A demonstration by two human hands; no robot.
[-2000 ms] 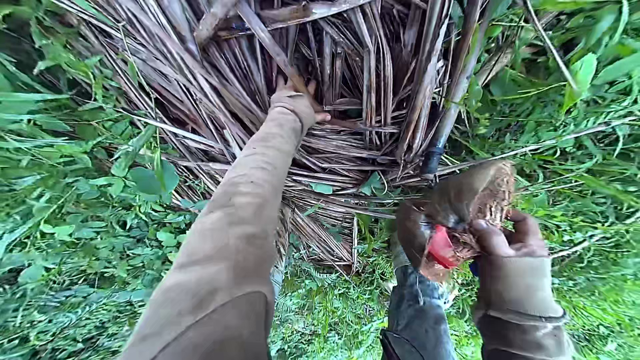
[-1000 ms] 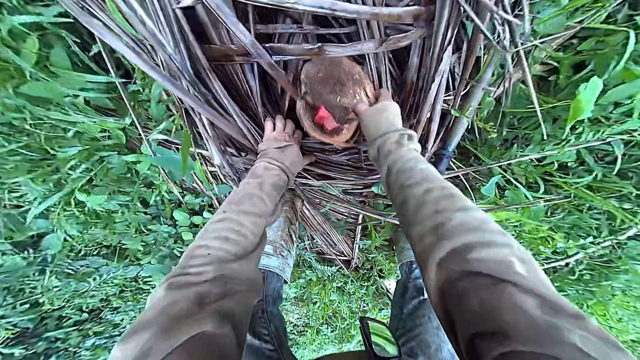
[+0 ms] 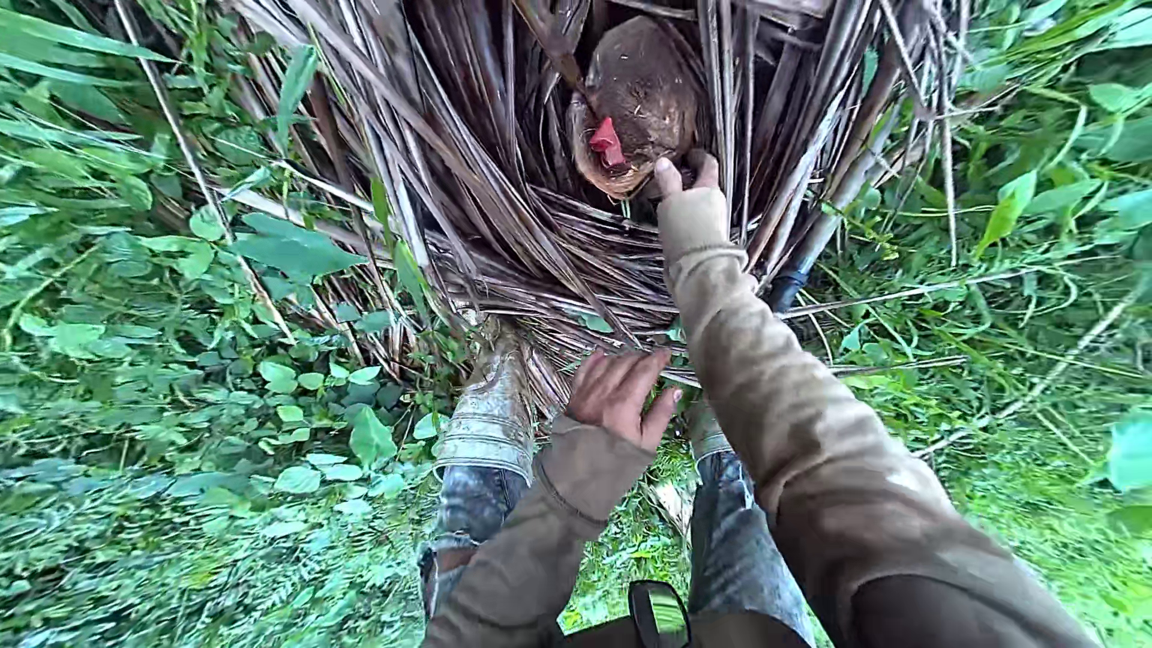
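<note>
A brown fibrous husk piece, apparently coconut (image 3: 643, 90), lies among dry palm fronds (image 3: 567, 252), with a small red scrap (image 3: 607, 142) at its lower left side. At the husk's lower right edge is my right hand (image 3: 688, 175), its thumb and a finger spread; some fingers are hidden, and whether it grips the husk is unclear. Nearer my body, my left hand (image 3: 621, 396) hangs over the near edge of the fronds, empty, fingers apart.
My boots (image 3: 490, 414) stand at the near edge of the frond heap. A dark-banded stalk or pole (image 3: 790, 283) rests to the right. Leafy plants (image 3: 297, 450) and grass (image 3: 1035, 378) surround the heap, with a thin dry stick (image 3: 1035, 391) at right.
The husk has gone from beside my right leg into the fronds, carried by my right hand. My left hand has drawn back from the fronds toward my body.
</note>
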